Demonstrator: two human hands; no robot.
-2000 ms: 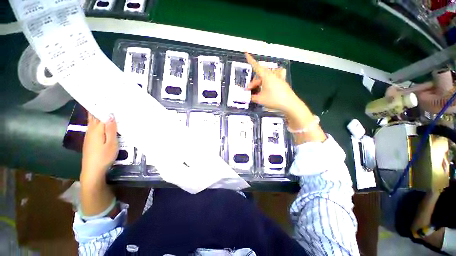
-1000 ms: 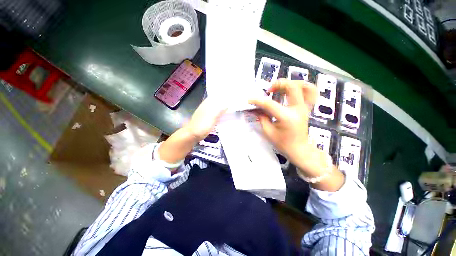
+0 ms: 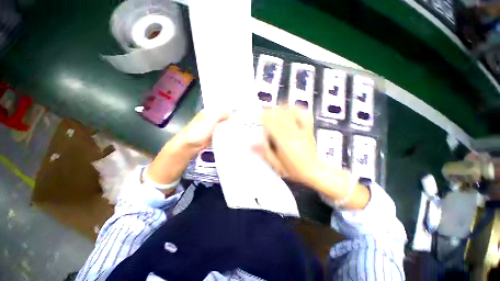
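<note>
The label strip [image 3: 222, 60], a long white paper band, hangs from the top of the view down over the tray to my waist. My left hand [image 3: 200, 130] grips its left edge near the middle. My right hand [image 3: 288, 144] is blurred and lies at the strip's right side; its fingertips are unclear and I cannot tell if they hold anything. The clear blister tray [image 3: 380, 131] lies beneath, with white devices [image 3: 333, 94] in its pockets. The strip and my hands hide part of the tray.
A label roll [image 3: 151, 34] and a lit pink smartphone [image 3: 166, 95] lie on the dark green bench left of the strip. A bottle [image 3: 459, 170] and a small grey-white object on a white card [image 3: 425, 219] are at the right. A cardboard box [image 3: 68, 181] sits below left.
Since the oldest frame, my right hand has left the devices in the top row and come to the strip. The view has swung left, showing the smartphone. Over the last second both hands stay at the strip.
</note>
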